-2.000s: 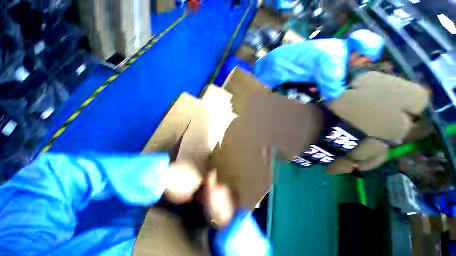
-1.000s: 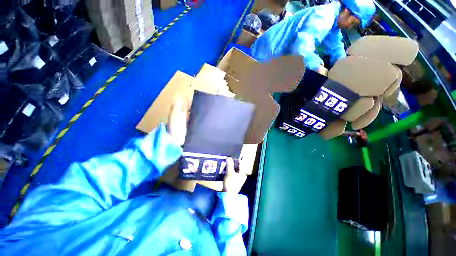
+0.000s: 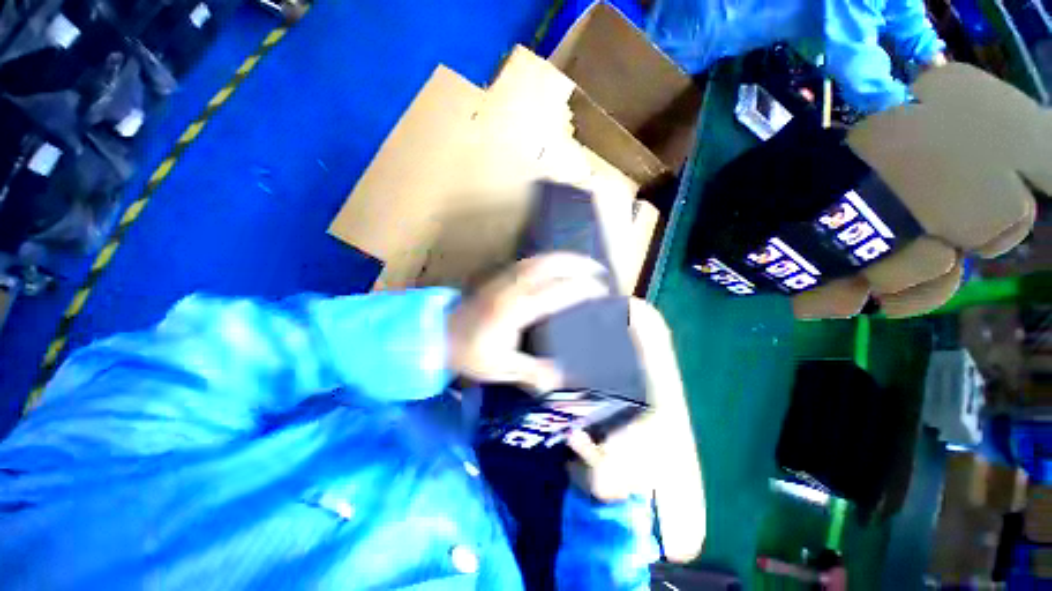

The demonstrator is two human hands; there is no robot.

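A black printed retail carton (image 3: 588,346) is between my two hands in front of my chest, partly folded, with a tan rounded flap on its right side. My left hand (image 3: 519,323) is bent over its upper left part. My right hand (image 3: 606,462) is at its lower right edge, by the white lettering. Both hands are blurred, and the carton's underside is hidden.
A shipping carton (image 3: 629,69) with open flaps holds tan sheets beyond my hands. Set-up black retail cartons (image 3: 784,214) with open flaps stand on the green bench (image 3: 733,381). A black block (image 3: 831,421) lies at right. Another person's blue sleeve (image 3: 859,58) shows at the top.
The carton has gone from a flat black panel facing me to a folded shape with its tan flap at the right. My left hand has moved over it. The view has shifted.
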